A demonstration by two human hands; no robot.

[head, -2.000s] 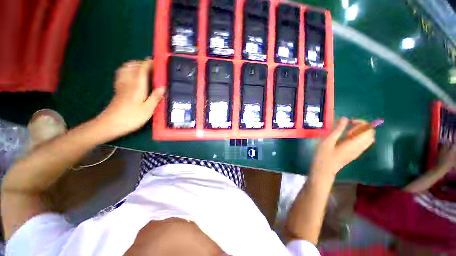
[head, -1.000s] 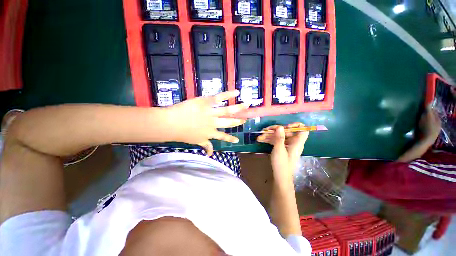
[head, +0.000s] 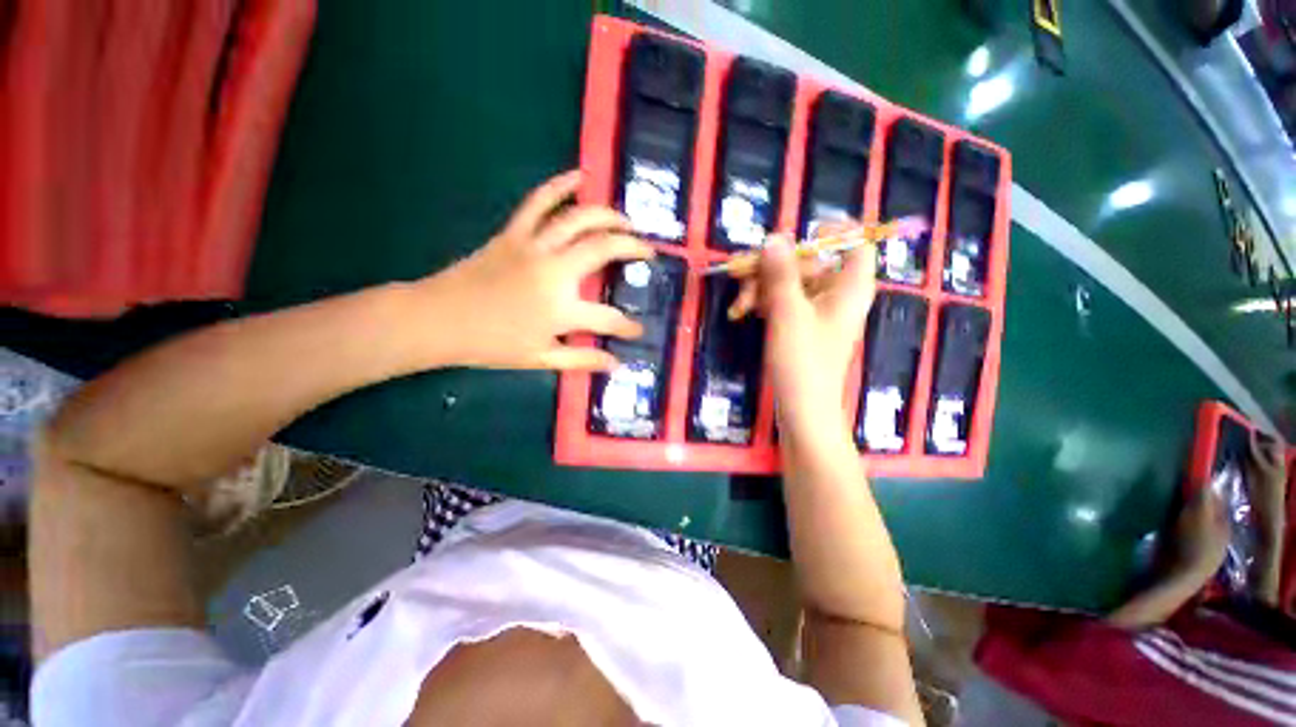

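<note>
The red-orange foam tray [head: 682,455] holds two rows of black phones with open backs and white labels. My left hand [head: 547,277] lies with fingers spread over the tray's left edge and the left phone [head: 647,341] of the near row. My right hand [head: 810,305] is above the tray and holds a thin orange pick-up tool [head: 839,244] like a pen. Its fine tip points left, near the top of the second near-row phone [head: 728,376]. My right hand and wrist hide most of the middle near-row phone. Whether the tip carries a piece cannot be told.
Stacked red trays [head: 142,156] stand at the left. A pale line [head: 1109,263] crosses the green bench. At the right, another person's hands [head: 1201,533] are at a second red tray [head: 1208,433]. A small dark piece [head: 753,486] shows at the near tray edge.
My left hand has moved up from the pads at the bench edge to the tray's left side. My right hand has moved up over the tray with the tool. The whole view has shifted.
</note>
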